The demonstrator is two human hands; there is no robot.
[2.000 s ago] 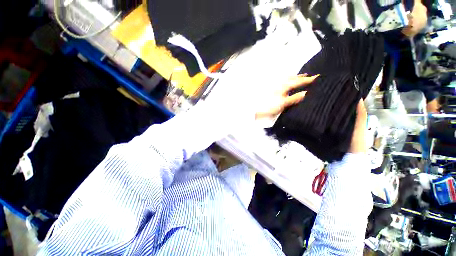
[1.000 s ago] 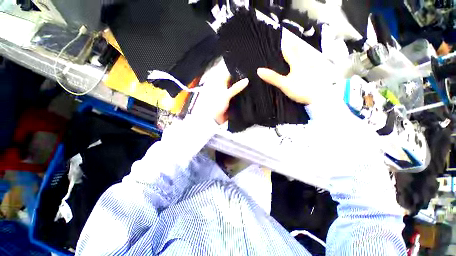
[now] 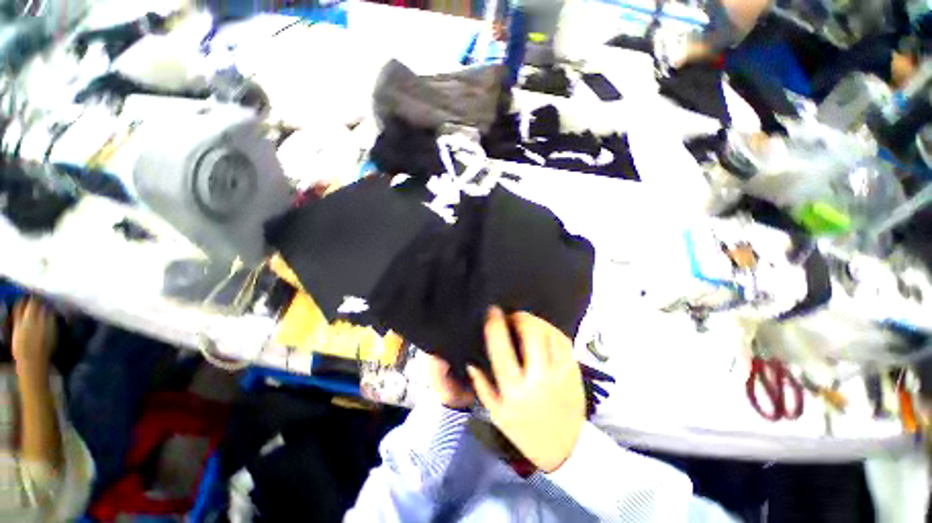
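The bundle of black cut pieces [image 3: 531, 255] is at the table's front edge, close to my body. It overlaps or touches a flat black pile [image 3: 353, 250] on its left; the border between them is unclear. My right hand [image 3: 537, 393] grips the bundle's near edge, with its fingers spread over the cloth. My left hand [image 3: 450, 386] is at the near edge beside it, partly hidden by the cloth, and holds the bundle there. White scraps [image 3: 468, 169] lie at the back of the black cloth. The view is blurred.
A grey motor housing [image 3: 223, 182] stands at left, near yellow-brown card [image 3: 327, 329]. The blurred sewing machine [image 3: 720, 271] and red-handled scissors [image 3: 775, 388] are at right. Grey cloth [image 3: 439, 94] lies behind. Another person's hand [image 3: 33, 332] shows at far left.
The view has swung up and right, showing more table. The bundle no longer shows its fanned layers. My right hand has moved from its top to its near edge, closer to my left hand.
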